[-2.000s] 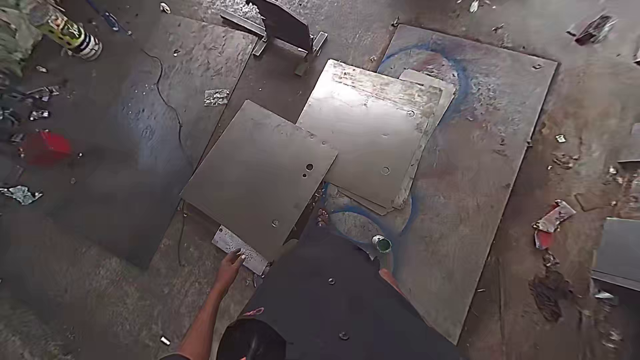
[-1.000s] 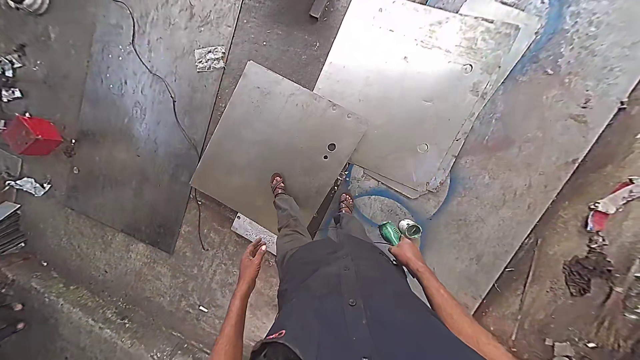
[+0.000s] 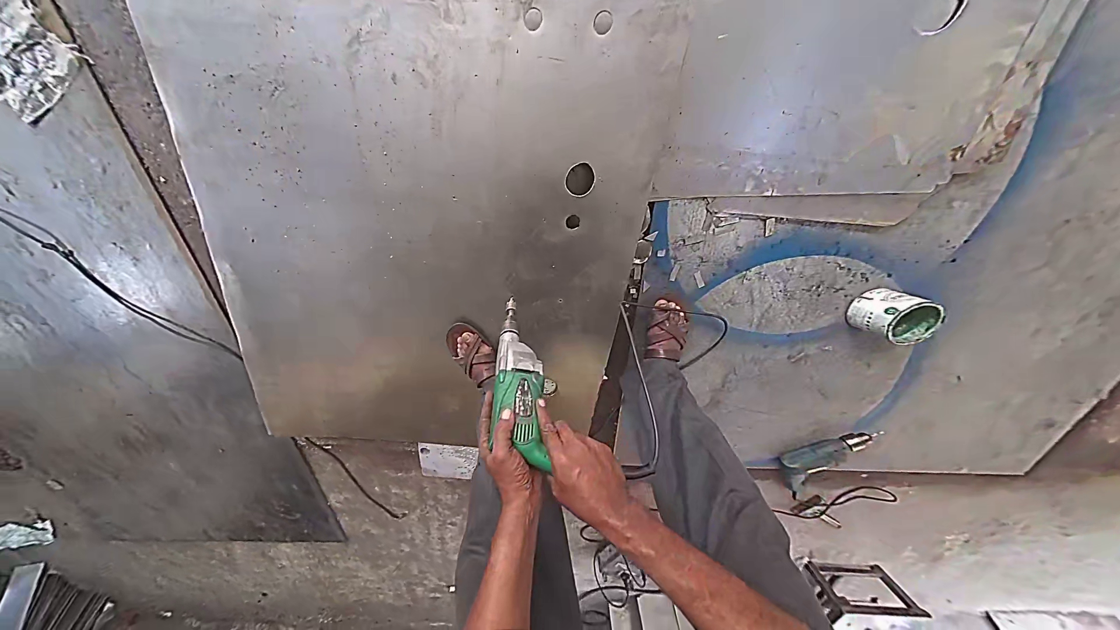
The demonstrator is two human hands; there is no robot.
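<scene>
A green power drill (image 3: 522,394) with a metal chuck and a bit points away from me over a sheet metal panel (image 3: 394,219). Around the left side of its body is my left hand (image 3: 510,455), thumb on top. My right hand (image 3: 586,468) grips the rear handle from the right. The panel has round holes, one larger than the one below it, and lies under my left foot. The drill's cable loops to the right of my right hand.
An open paint can (image 3: 894,317) lies on its side on a blue-marked metal sheet (image 3: 971,385). A second drill (image 3: 818,459) rests at that sheet's near edge. Black cables cross the floor and the left sheet (image 3: 96,350). A metal frame (image 3: 862,591) is at the lower right.
My hands, apart a second ago with the right one holding something green, are now together on the green drill. The view has moved closer to the panel.
</scene>
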